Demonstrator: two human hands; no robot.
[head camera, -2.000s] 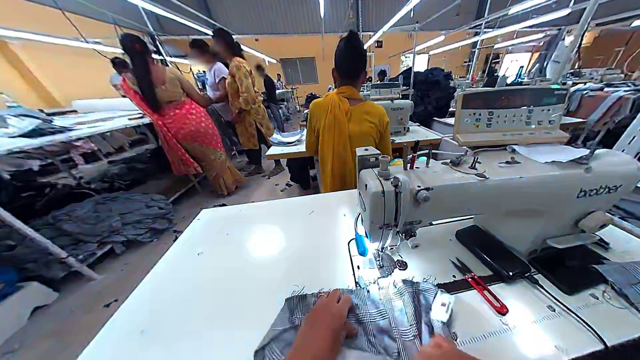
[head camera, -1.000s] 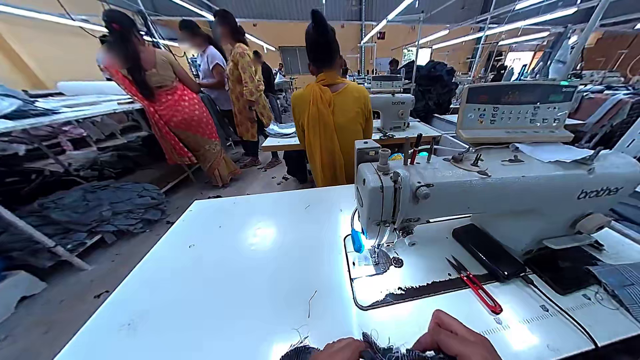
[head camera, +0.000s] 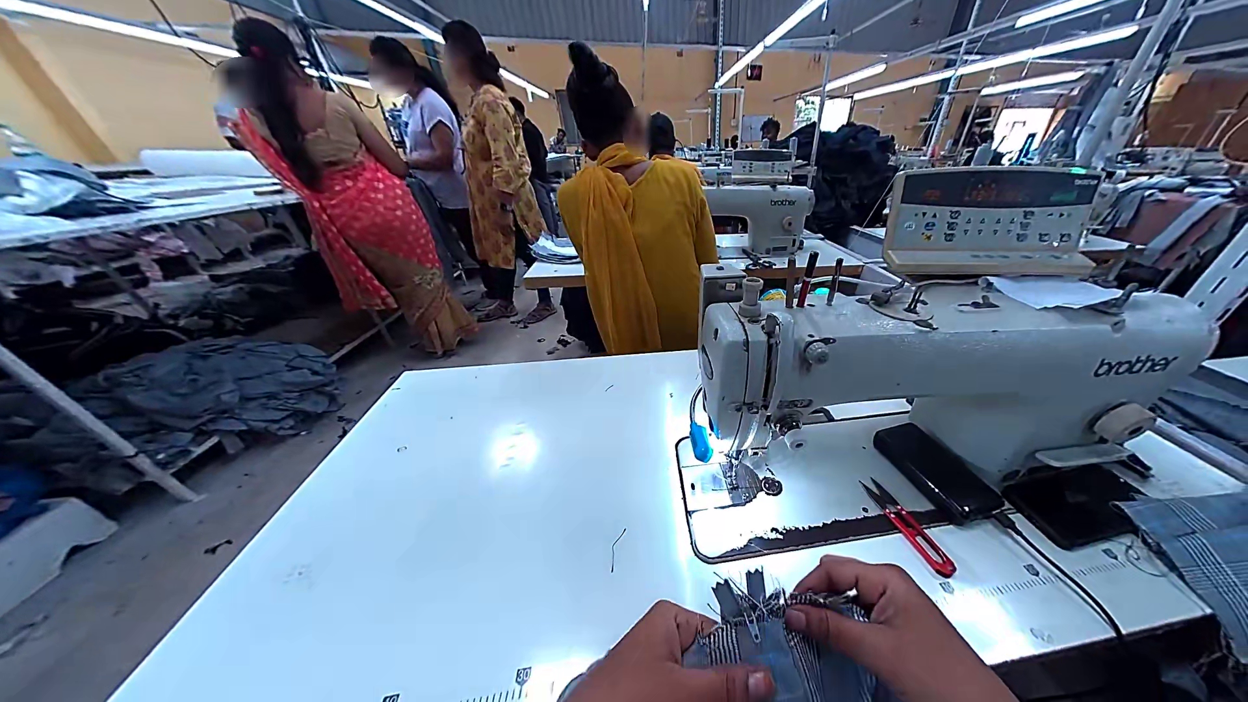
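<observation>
A grey plaid fabric piece (head camera: 775, 655) with frayed edges and a zipper (head camera: 753, 624) lies between my hands at the table's front edge. My left hand (head camera: 673, 663) grips its left side, thumb on top. Fingers and thumb of my right hand (head camera: 868, 624) pinch the frayed upper edge on the right. Beyond them stands a white Brother sewing machine (head camera: 975, 361), its presser foot (head camera: 736, 468) over the needle plate with no fabric beneath. Red-handled thread snips (head camera: 912, 531) lie right of the needle area, beside a black phone-like device (head camera: 936, 473) with a cable.
The white tabletop (head camera: 439, 526) spreads to the left, with a loose thread (head camera: 616, 549) on it. A dark flat object (head camera: 1071, 502) and more plaid fabric (head camera: 1199, 546) sit at the right. A person in yellow (head camera: 639, 253) is ahead; other people stand at the back left.
The plaid fabric, spread near the needle two seconds ago, has moved back to the table's front edge. Both hands now hold it higher in view than one second ago, with the zipper showing.
</observation>
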